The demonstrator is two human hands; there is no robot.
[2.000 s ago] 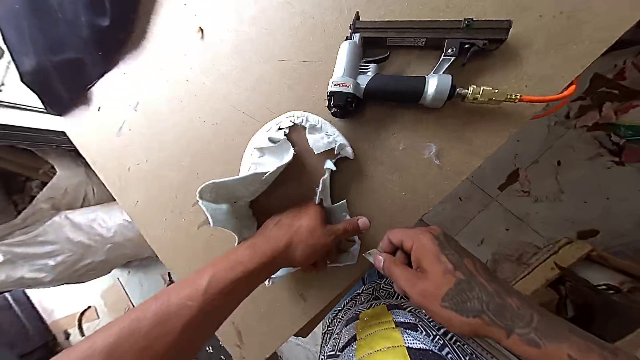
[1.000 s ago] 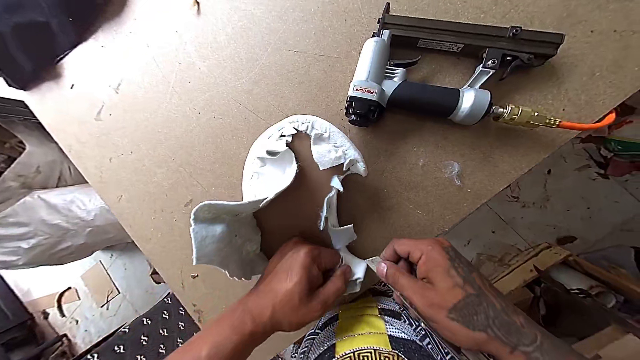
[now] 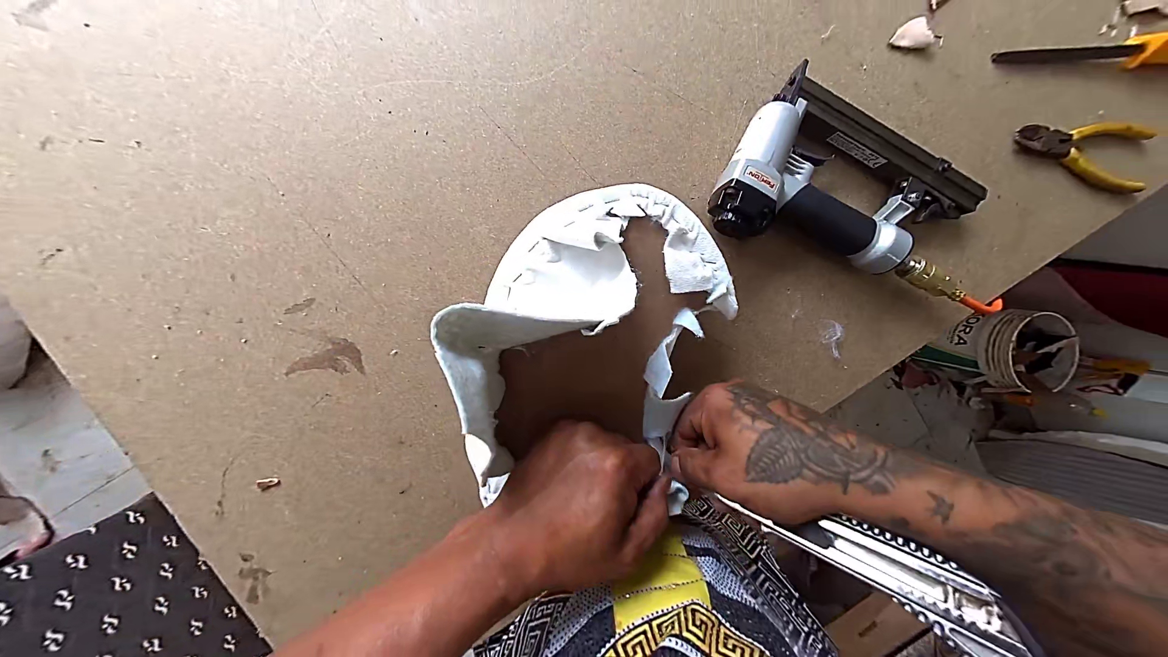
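A brown panel with white fabric stapled around its edge lies on the fiberboard table top, near its front edge. The fabric hangs loose at the left and is ragged along the right. My left hand is closed on the near side of the fabric, thumb toward the right. Opposite it, my right hand grips the fabric's near right edge; its fingertips are partly hidden, so a small blade or scrap in them cannot be made out. A pneumatic stapler rests beyond my right hand.
Pliers with yellow handles and a tool with a dark blade lie at the far right. An orange air hose runs from the stapler over the table edge, above a container of odds and ends. Patterned material is at lower left.
My right hand has come in to the fabric, close beside my left hand. The view has shifted, bringing the pliers and container into sight.
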